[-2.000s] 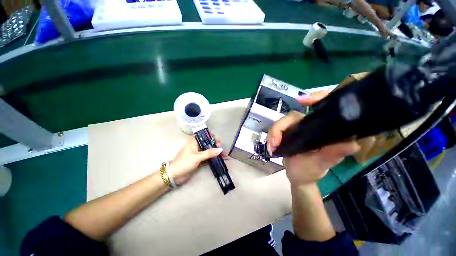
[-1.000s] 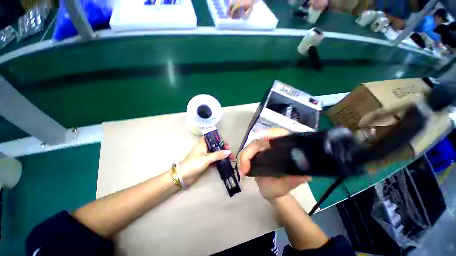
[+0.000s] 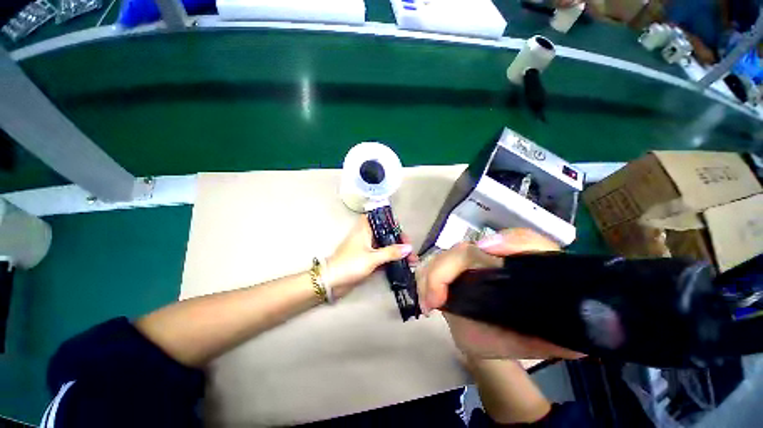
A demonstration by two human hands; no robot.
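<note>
A part-assembled hair dryer with a white round barrel (image 3: 371, 174) and dark centre hole lies on the beige mat (image 3: 259, 251). Its black handle shell (image 3: 393, 251) is open and shows inner parts and small wires. My left hand (image 3: 366, 257) holds the handle, thumb across it. My right hand (image 3: 485, 292) holds the thick black electric screwdriver (image 3: 586, 305), its front end close to the lower end of the handle. The bit is hidden or too blurred to tell.
The grey-white screw box (image 3: 531, 188) stands right of the dryer. A brown carton (image 3: 669, 201) is beyond it. Another dryer (image 3: 532, 63) lies on the green belt (image 3: 251, 92). Foam trays (image 3: 448, 15) are across the belt. A metal post (image 3: 71, 125) stands at left.
The right hand and screwdriver have moved from above the screw box to the handle's lower end. The left hand still holds the dryer. The view has shifted, so the bench things sit differently.
</note>
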